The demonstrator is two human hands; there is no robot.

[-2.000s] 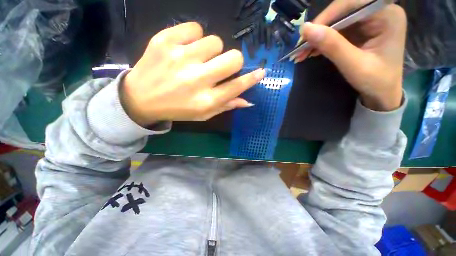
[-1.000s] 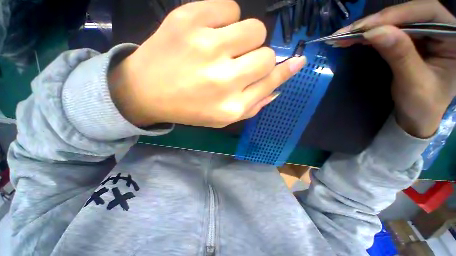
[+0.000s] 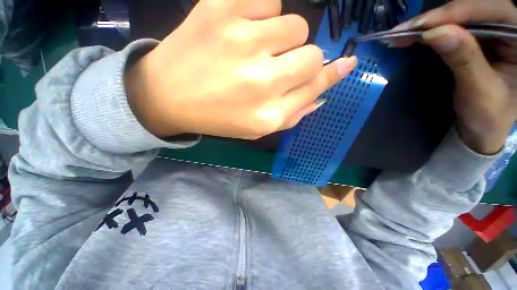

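Note:
My left hand [image 3: 238, 73] holds a small black part [image 3: 348, 48] at its fingertips, over the blue sheet. The far end of the part sticks out past the fingertip. My right hand [image 3: 476, 62] holds silver-grey tweezers [image 3: 397, 34] like a pen, with the tips at the end of the black part. Whether the tips grip anything is too small to tell. The blue sheet [image 3: 334, 124] with rows of tiny dark marks lies under both hands and reaches the bench's near edge. Several loose black parts [image 3: 365, 14] lie on its far end.
A black mat [image 3: 391, 124] lies under the sheet on the green bench [image 3: 241, 152]. A dark glossy item [image 3: 104, 24] lies at the left, near clear plastic [image 3: 22, 34]. A blue-and-silver strip [image 3: 501, 161] is at the right edge. Boxes [image 3: 456, 266] stand below the bench.
The view has moved closer. The black part now shows at my left fingertips, and the tweezer tips have come from over the sheet to its end. Since one second ago, only slight movement shows.

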